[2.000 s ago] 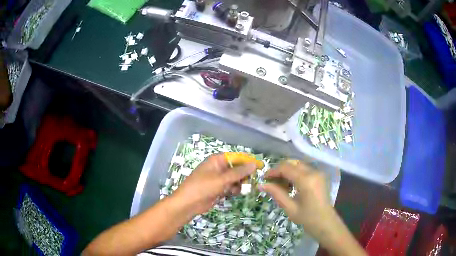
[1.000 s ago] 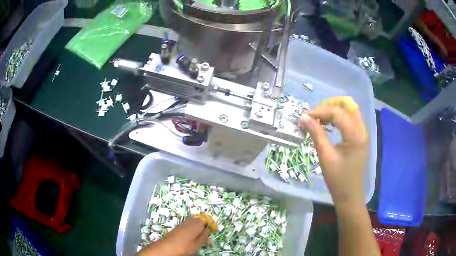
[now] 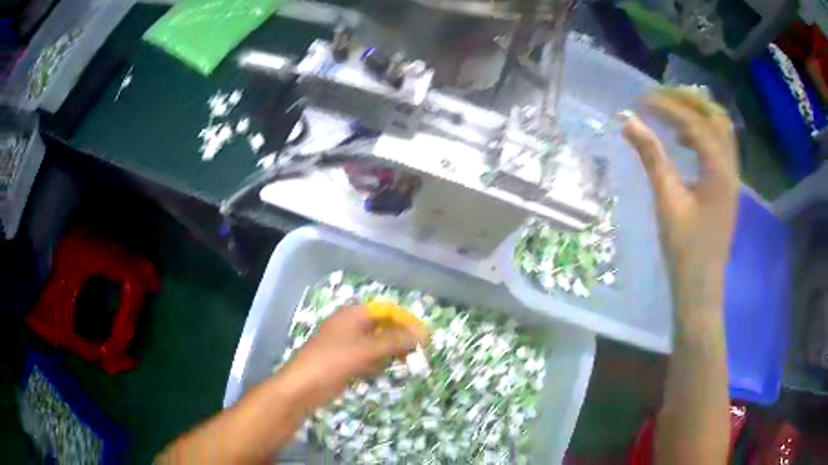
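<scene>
A translucent supply tub (image 3: 250, 341) nearest me is heaped with small white-and-green parts (image 3: 472, 390). My left hand (image 3: 363, 343), with yellow finger cots, is low over the heap, its fingers closed on a white-headed part (image 3: 416, 362). My right hand (image 3: 685, 168) is raised over the right-hand tub, away from the machine's fixture (image 3: 581, 195), fingers apart. A pale spot shows at one right fingertip; blur hides whether it is a part. The silver press (image 3: 399, 104) lies left of the fixture. The output tub (image 3: 635, 300) holds parts below the fixture.
Loose white parts (image 3: 218, 136) and a green bag (image 3: 204, 34) lie on the dark bench at left. Hoses (image 3: 300, 156) curve at the machine's left. A blue tray (image 3: 758, 309) is at far right. A red stool (image 3: 95, 300) stands lower left.
My right hand has moved from the fixture to the right and opened. My left hand has risen from deep in the supply tub. The whole view has shifted.
</scene>
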